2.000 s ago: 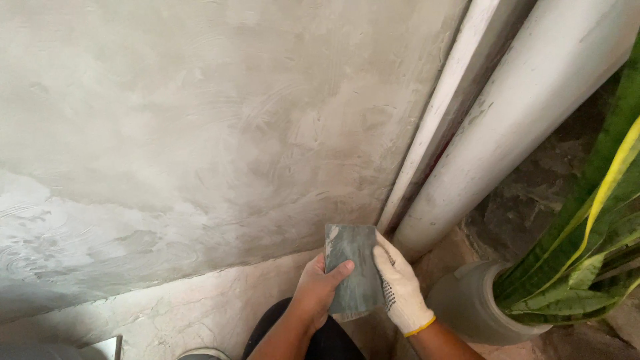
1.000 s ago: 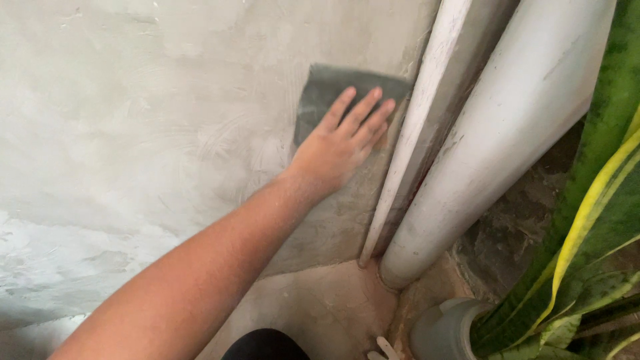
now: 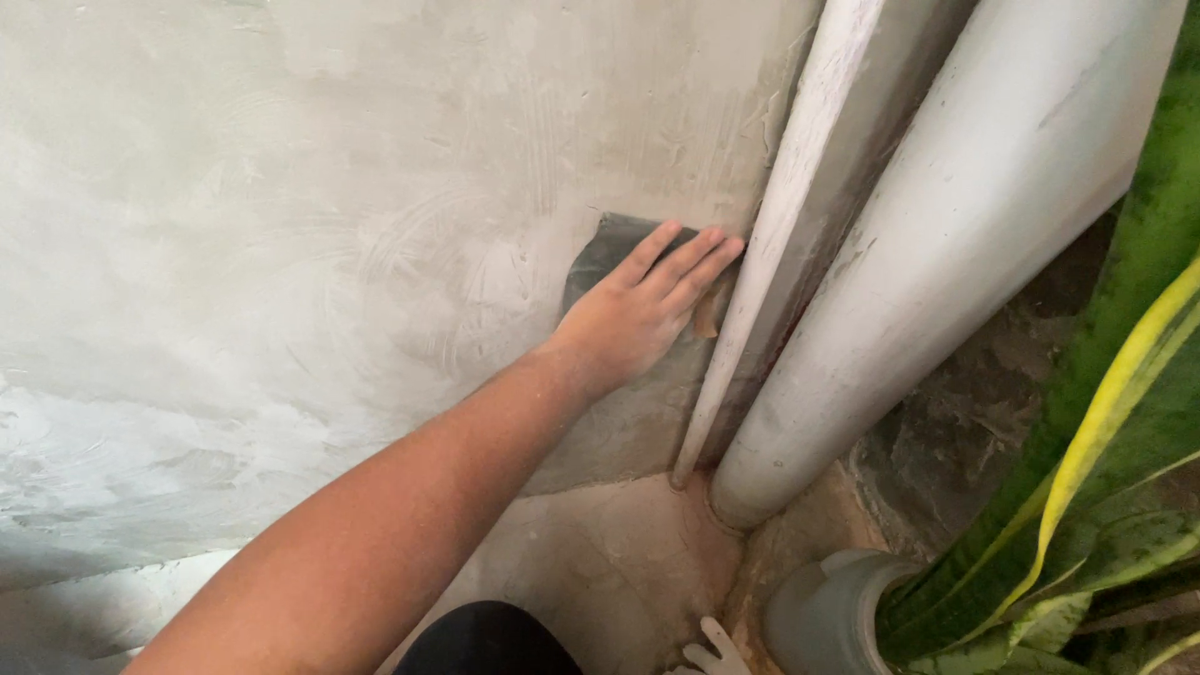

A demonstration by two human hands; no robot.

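Observation:
My bare left hand point(image 3: 633, 309) lies palm-down on a dark grey abrasive sheet, probably sandpaper point(image 3: 591, 262), and holds it flat against the plastered wall point(image 3: 375, 187). Its fingers point up and right, close to the thin white pipe point(image 3: 783, 206). Under the palm's right side a brownish bit of the sheet's edge sticks out. At the bottom edge, only the fingers of my right hand point(image 3: 710, 652) show, in a pale glove, spread apart near the floor; the rest of that hand is out of the frame.
A thick grey-white pipe point(image 3: 900, 253) rises beside the thin one in the corner. A grey pot point(image 3: 825, 609) with a snake plant point(image 3: 1106, 450) stands at the lower right. A pale ledge point(image 3: 600, 553) runs along the wall's foot, and my dark-clothed knee point(image 3: 487, 642) is below.
Two seconds ago both hands held the sheet low before me. My left hand then took it to the wall, and it now sits slightly lower there. My gloved right hand has let go of it.

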